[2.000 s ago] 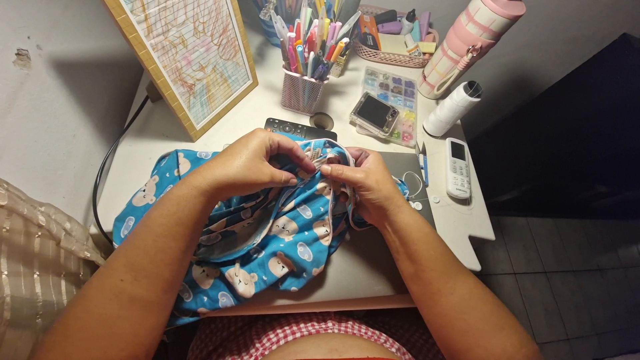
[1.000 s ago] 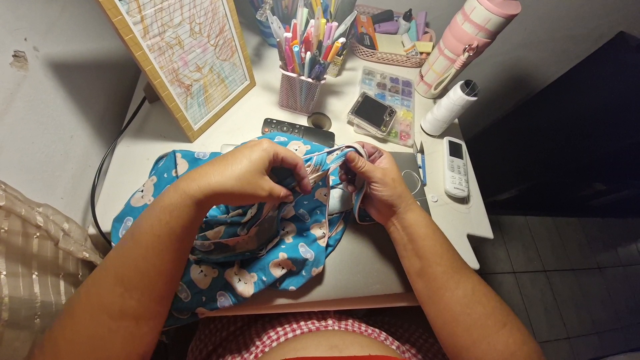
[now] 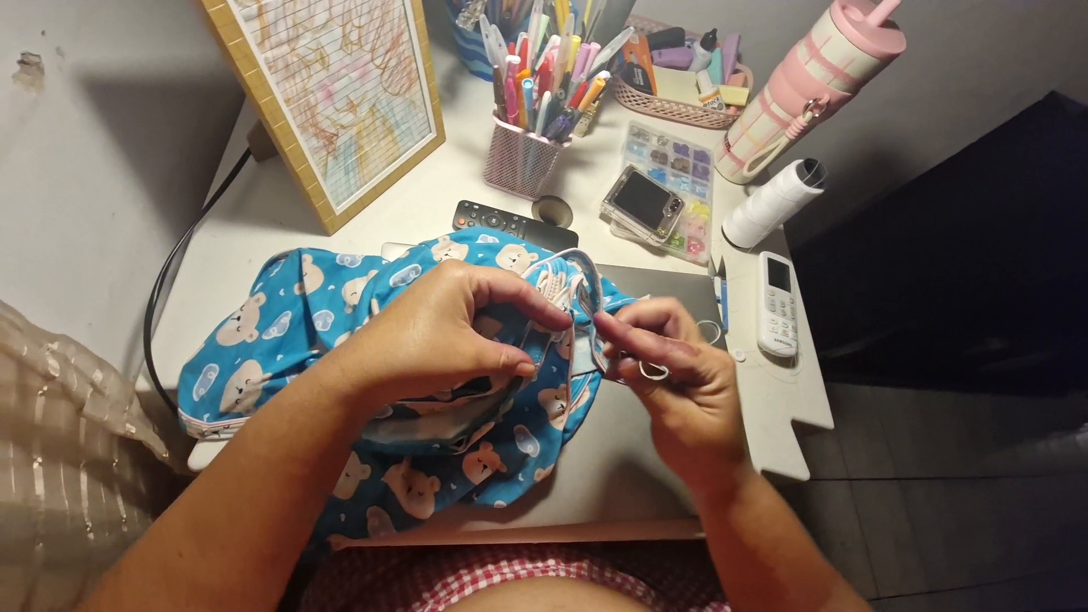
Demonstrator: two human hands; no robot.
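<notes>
Blue fabric with a bear print (image 3: 416, 484) lies bunched over the desk in front of me, with pale piping and a gathered bundle of light cord or elastic (image 3: 557, 285) near its top right. My left hand (image 3: 459, 331) is over the fabric, its index fingertip at the gathered part and its thumb apart from the finger, with nothing plainly between them. My right hand (image 3: 680, 365) is at the right edge of the fabric, fingers curled and pinching close to the piping. A loop of white thread (image 3: 653, 371) shows at its fingers. No needle can be made out.
Behind the fabric are a black remote control (image 3: 518, 225), a mesh pen cup (image 3: 523, 161), a bead organizer (image 3: 701, 183) and a framed drawing (image 3: 429, 93). On the right stand a white thread cone (image 3: 773, 204), a pink tumbler (image 3: 807, 85) and a white remote (image 3: 777, 306).
My left thumb and index finger have spread apart, and my right hand has shifted from gripping the bunched fabric to a pinch at its right edge.
</notes>
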